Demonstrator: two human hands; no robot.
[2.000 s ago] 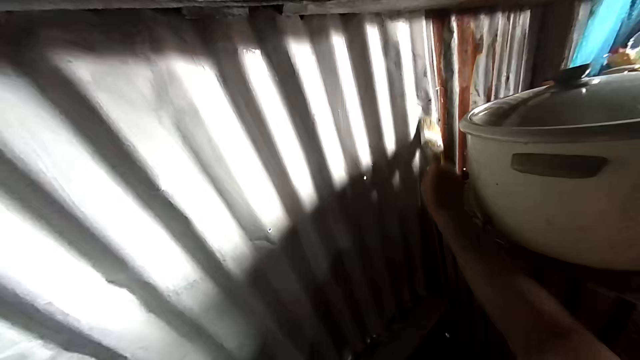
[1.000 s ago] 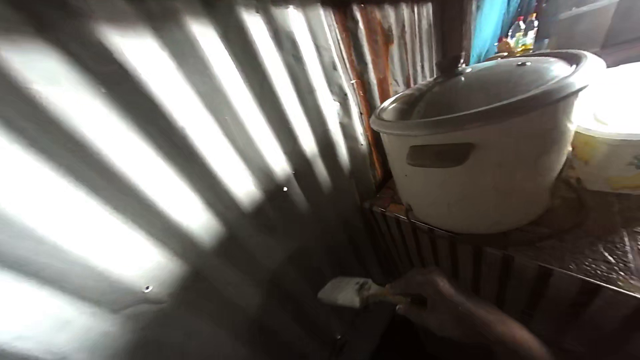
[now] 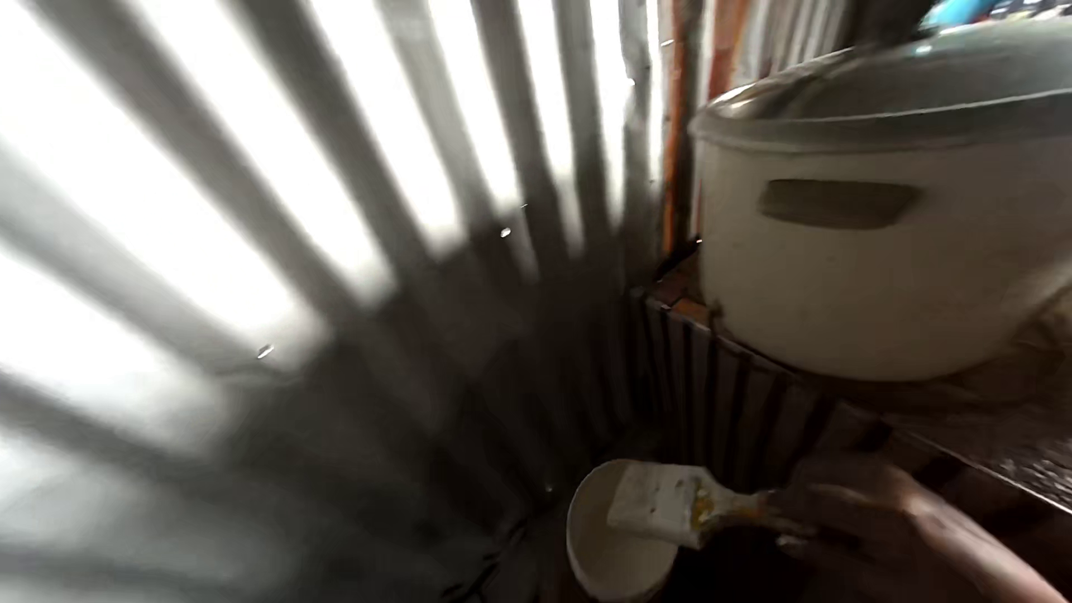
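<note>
My right hand [image 3: 863, 519] is closed around the handle of a paintbrush [image 3: 670, 502] at the lower right. The wide brush head, coated in white, lies over the mouth of a round container [image 3: 615, 561] with pale contents; whether the bristles touch them I cannot tell. Left of the container rises a corrugated metal wall [image 3: 335, 335], bright with sunlight above and shaded below. My left hand is out of the frame.
A large white pot [image 3: 846, 285] with a glass lid [image 3: 938, 79] stands on a ledge [image 3: 988, 427] at the right, above my right hand. The ledge has a corrugated front. Rusty orange strips [image 3: 674, 167] mark the wall's corner.
My right hand went from beside the wall near the pot down to low in the corner with the brush. The brush is now over the container, which the earlier frames do not show.
</note>
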